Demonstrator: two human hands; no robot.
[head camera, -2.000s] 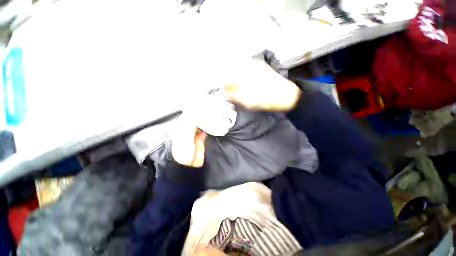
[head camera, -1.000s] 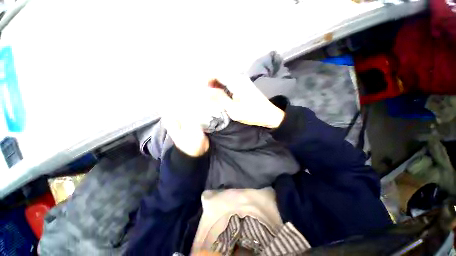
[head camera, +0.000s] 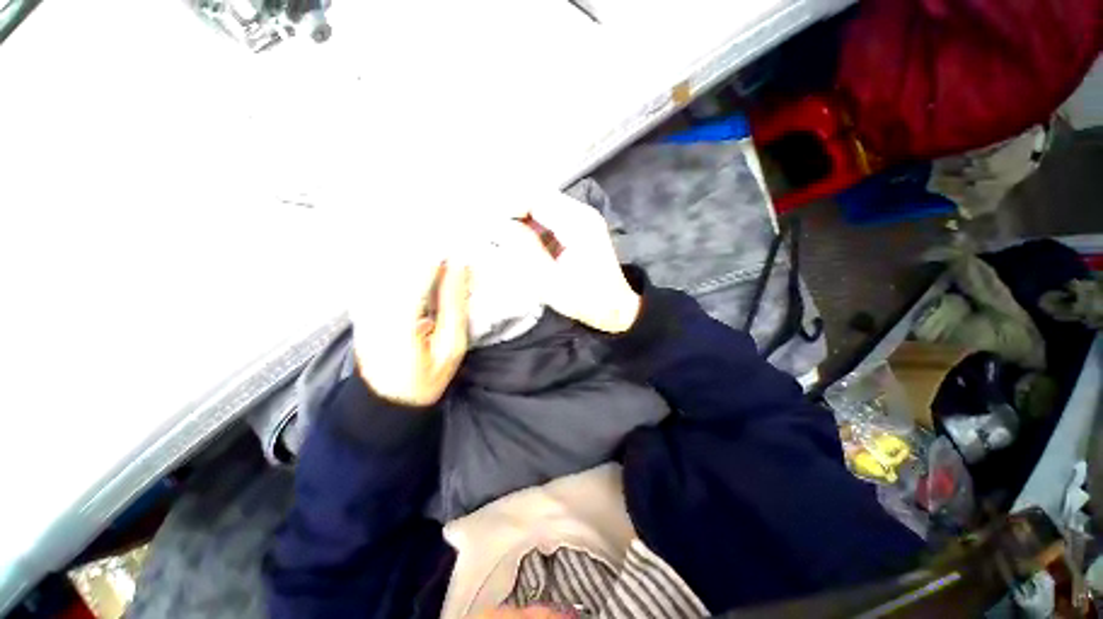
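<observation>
A grey garment (head camera: 550, 405) lies bunched on my lap and runs up to the table edge. Its upper part is washed out whitish by glare between my hands. My left hand (head camera: 417, 345) holds the cloth on the left side, fingers pointing up. My right hand (head camera: 590, 272) holds it on the right, slightly higher. A small dark red patch shows by the right fingers; I cannot tell whether it is skin or an object. Fingertips are lost in the glare.
The white table (head camera: 242, 157) is overexposed, with a metallic item at its far left. Mottled grey cloth (head camera: 683, 218) with a black strap (head camera: 786, 284) hangs at right. Beyond are a red stool (head camera: 798, 157), a person's red clothing (head camera: 968, 73) and a bin of bags and scraps.
The view has shifted, showing more of the floor and bin at right. My hands are a little further apart, still at the cloth. More of the mottled cloth and strap shows.
</observation>
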